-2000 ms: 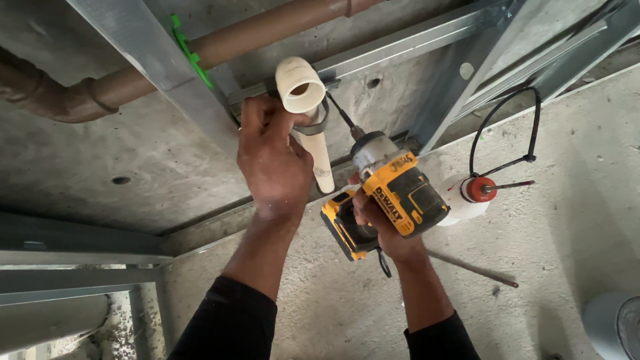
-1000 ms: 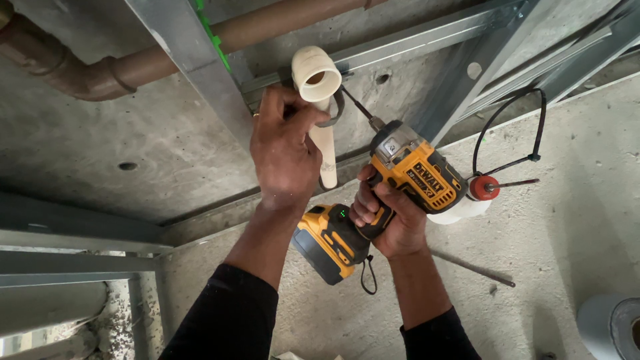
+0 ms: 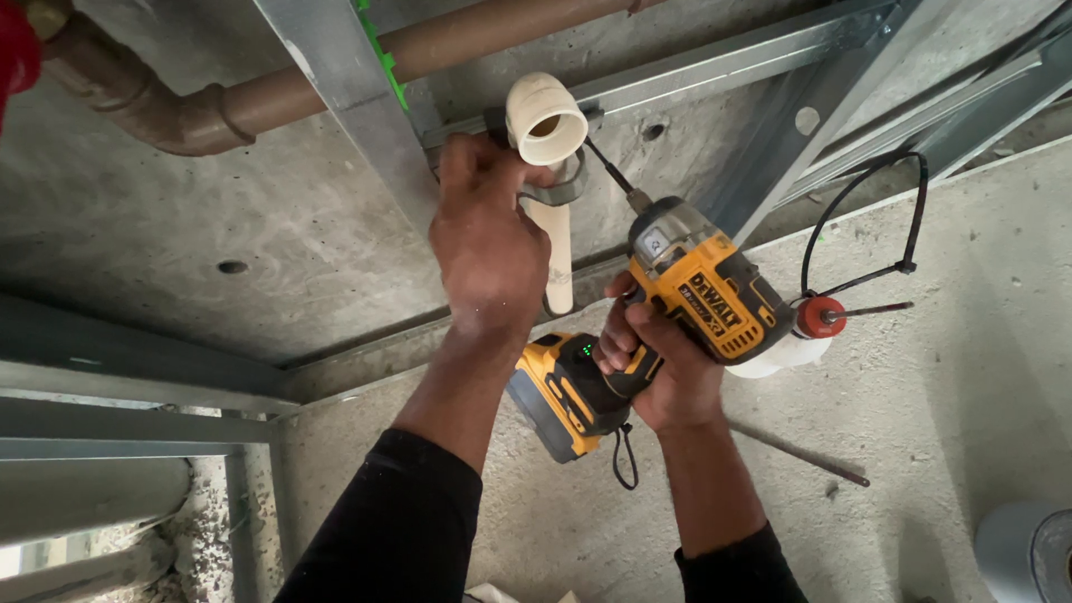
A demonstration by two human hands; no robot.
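Observation:
My right hand (image 3: 670,360) grips the handle of a yellow and black DeWalt impact driver (image 3: 703,285). Its long bit (image 3: 610,166) points up and left, with the tip close to the right side of a cream plastic pipe elbow (image 3: 546,117). A cream pipe (image 3: 553,251) hangs below the elbow, with a grey metal pipe clamp (image 3: 561,193) around or beside it. My left hand (image 3: 490,226) is at the left of the elbow, fingers bent at the pipe and clamp; the fingertips are partly hidden. Behind the elbow runs a horizontal metal channel (image 3: 712,71).
Metal studs (image 3: 360,109) stand either side, and a brown pipe (image 3: 276,99) crosses behind the left one. On the concrete floor are a white bottle with a red cap (image 3: 821,318), a black cable tie (image 3: 913,218), a thin rod (image 3: 804,456) and a grey roll (image 3: 1022,548).
Between two seconds and one second ago, the driver turned in my right hand, bringing its battery more into view. My left hand has stayed at the pipe and clamp.

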